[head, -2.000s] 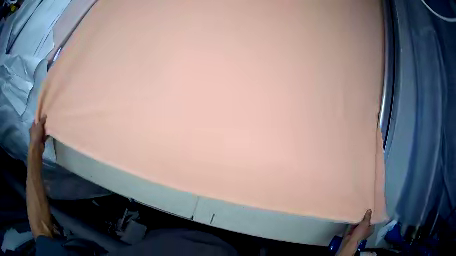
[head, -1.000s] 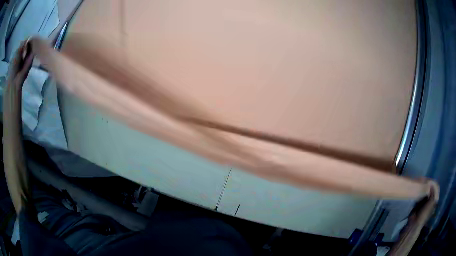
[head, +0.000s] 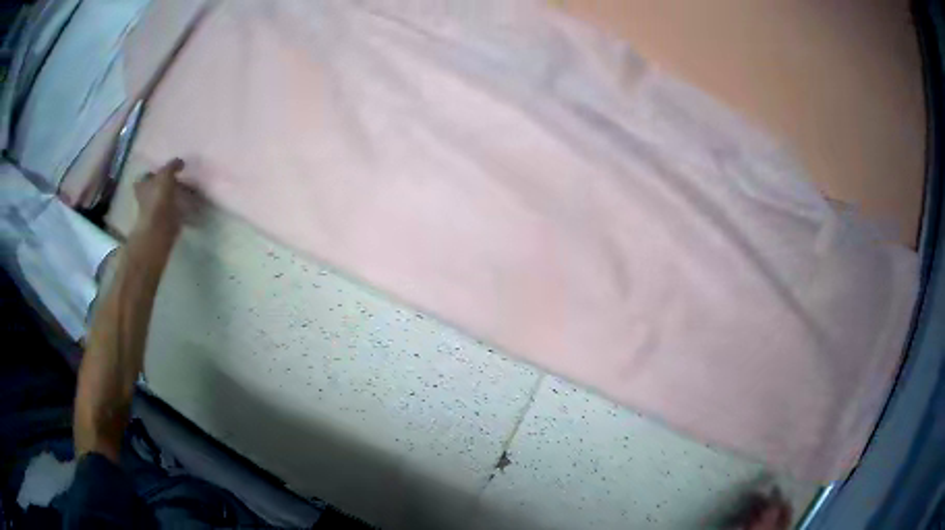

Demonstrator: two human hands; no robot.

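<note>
Pale pink cloth (head: 466, 217) lies in soft creases over the table, its near edge running from upper left to lower right. Stronger peach fabric (head: 767, 83) shows beyond it at the upper right. My left hand (head: 171, 195) is at the pink cloth's left near corner; blur hides whether the fingers grip it. My right hand (head: 769, 511) is blurred and cut off by the bottom edge, near the cloth's right near corner; its grip cannot be told.
The cream table (head: 363, 362) shows dark specks and a seam in front of the cloth. A silver rail (head: 819, 507) shows at the lower right, with blue-grey covering (head: 917, 414) beyond. Crinkled white sheeting (head: 62, 248) lies at the left.
The raised peach edge has been folded away from me; the pale pink side now covers the near part. More speckled tabletop shows. My left hand moved inward, my right hand down and left.
</note>
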